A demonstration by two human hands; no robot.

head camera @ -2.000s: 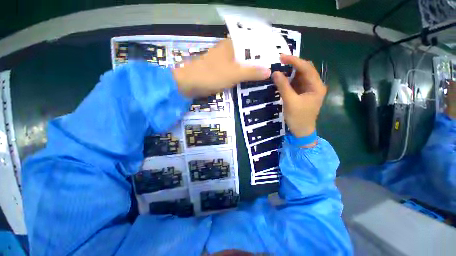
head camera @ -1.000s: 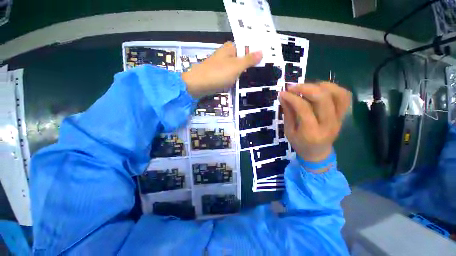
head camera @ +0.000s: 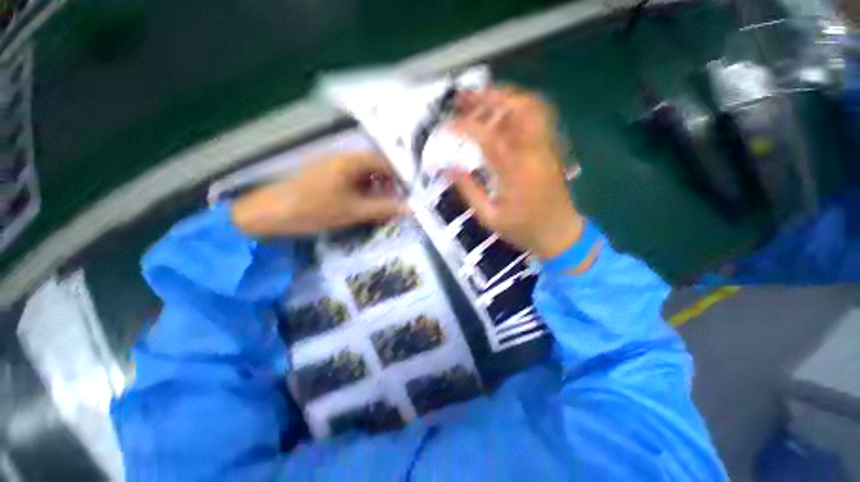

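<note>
The view is blurred. The white release liner (head camera: pixel 382 108) is lifted and bent at the top of the black film sheets (head camera: pixel 504 282). My right hand (head camera: pixel 523 174) is over the sheets, with a curled part of the liner between thumb and fingers. My left hand (head camera: pixel 306 196) is over the upper part of the white tray (head camera: pixel 363 325), its fingertips beside the liner's edge. Something dark shows at those fingertips, but blur hides whether they hold it. Circuit boards (head camera: pixel 382 282) lie in the tray's two columns of pockets below my left hand.
White strips (head camera: pixel 71 344) lie at the left. A dark-handled tool (head camera: pixel 693 155) and a slim grey box with a white plug (head camera: pixel 769 132) lie at the right. A blue sleeve (head camera: pixel 802 249) of another person shows at the right edge. A pale strip crosses the green mat behind the tray.
The view has turned, so the tray and sheets look tilted. My left hand has moved off the liner's face toward the tray. My right hand has moved up to the liner, which has bent over leftward.
</note>
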